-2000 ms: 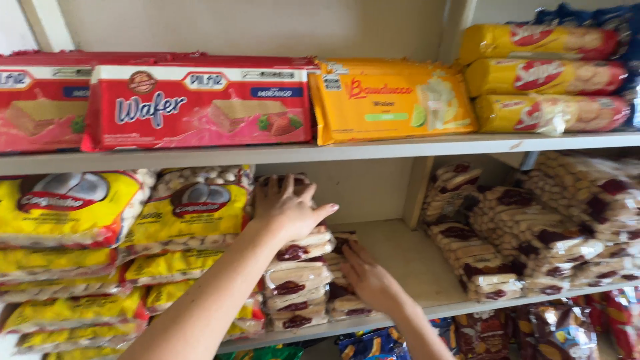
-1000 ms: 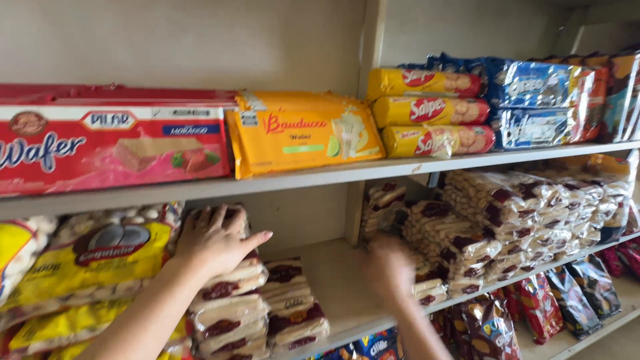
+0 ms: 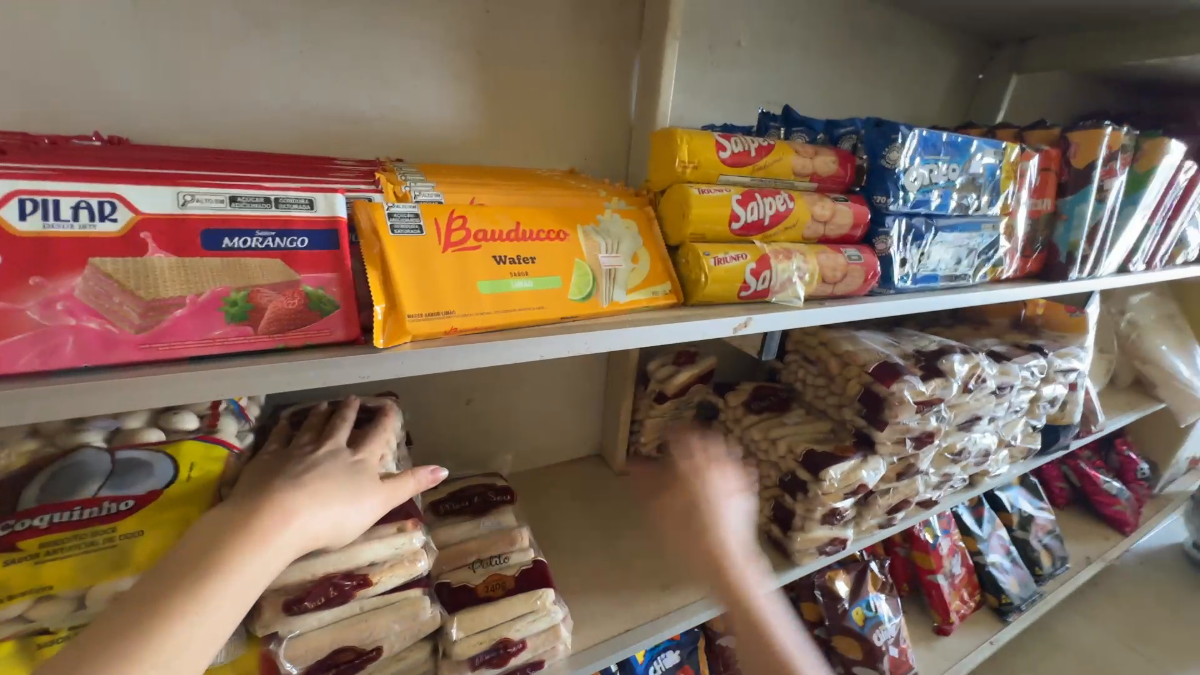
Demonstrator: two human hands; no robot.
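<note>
On the lower shelf, my left hand (image 3: 328, 473) rests spread on top of a stack of clear bags of stick biscuits (image 3: 347, 609). Right beside that stack stands a shorter stack of similar biscuit bags (image 3: 497, 572). My right hand (image 3: 703, 492), blurred, is at the near side of the bagged biscuits (image 3: 680, 375) by the shelf divider; its fingertips are too blurred to tell whether they touch or grip a bag. A large pile of bagged stick biscuits (image 3: 900, 394) lies to the right of it.
Yellow bags of coconut biscuits (image 3: 112, 525) lie at the left. The upper shelf edge (image 3: 525, 349) runs above my hands, bearing red wafer packs (image 3: 178, 272), orange wafer packs (image 3: 525, 253), yellow biscuit rolls (image 3: 764, 216) and blue packs (image 3: 937, 169). Below are snack bags (image 3: 942, 567). An upright divider (image 3: 617, 408) separates the bays.
My right hand has moved from the shorter biscuit stack rightward to the bags past the divider. My left hand stays on its stack. The view has shifted right.
</note>
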